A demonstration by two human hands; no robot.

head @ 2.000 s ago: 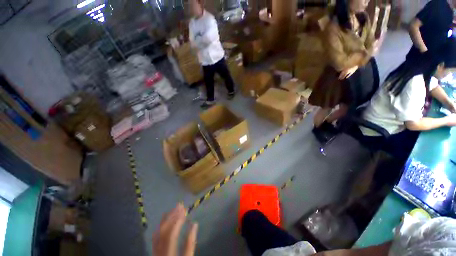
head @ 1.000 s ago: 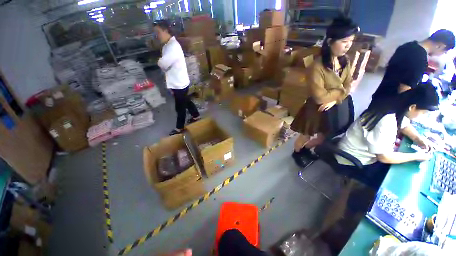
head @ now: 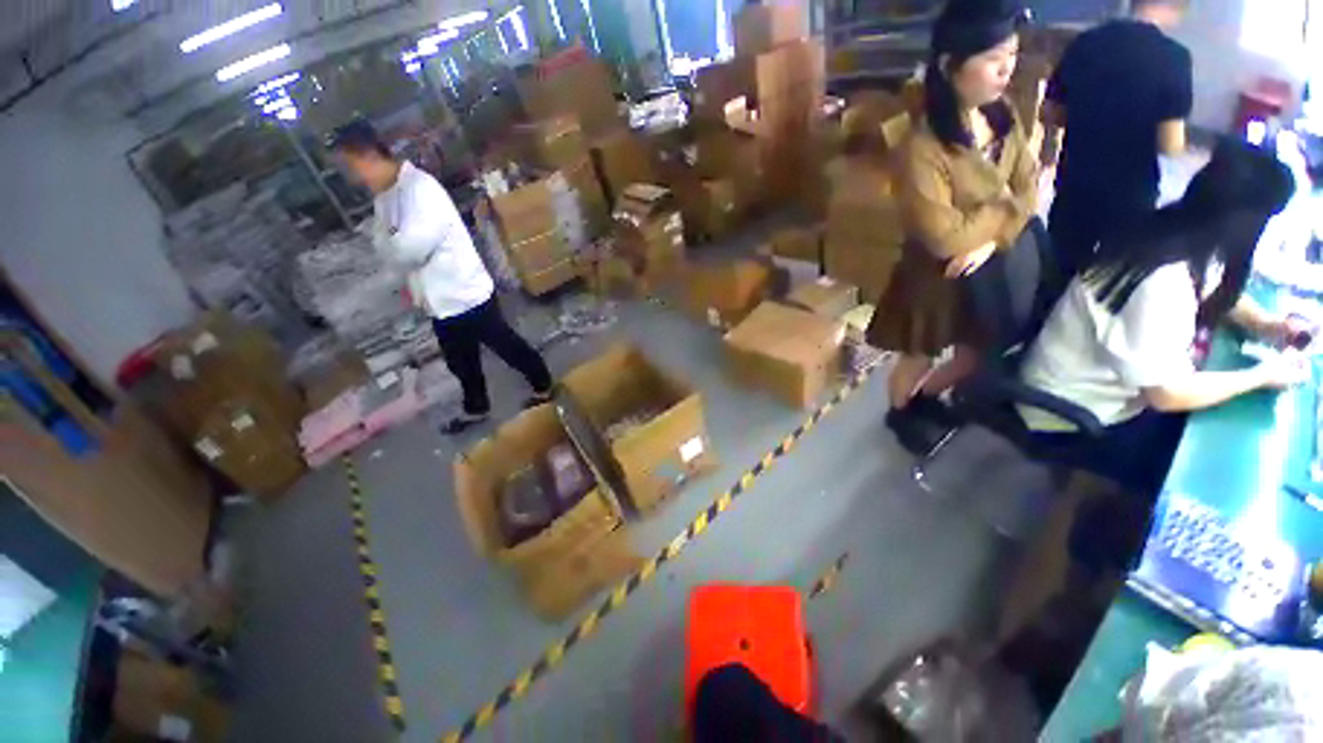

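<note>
No hand of mine is visible. A loose whitish sleeve (head: 1222,700) lies over the near edge of the bench at the bottom right, and the hand beyond it cannot be seen. The orange-red stool (head: 749,642) stands at the bottom middle, with my dark-clothed knee in front of its lower part. A blue-white parts tray (head: 1216,566) with rows of small pieces lies on the green bench (head: 1106,671) just beyond the sleeve. A bit of a yellow ring, which looks like a tape roll (head: 1204,642), shows between sleeve and tray.
Two open cartons (head: 540,508) stand on the floor ahead, beside yellow-black tape (head: 639,573). A seated person (head: 1110,341) works at the bench. One person stands behind the chair, another farther back, and one near the cartons. A clear plastic bag (head: 936,697) lies under the bench.
The fingers seen low in the earlier frames are gone from view. The person in the white top has moved left and now leans forward. The person in black now stands more upright.
</note>
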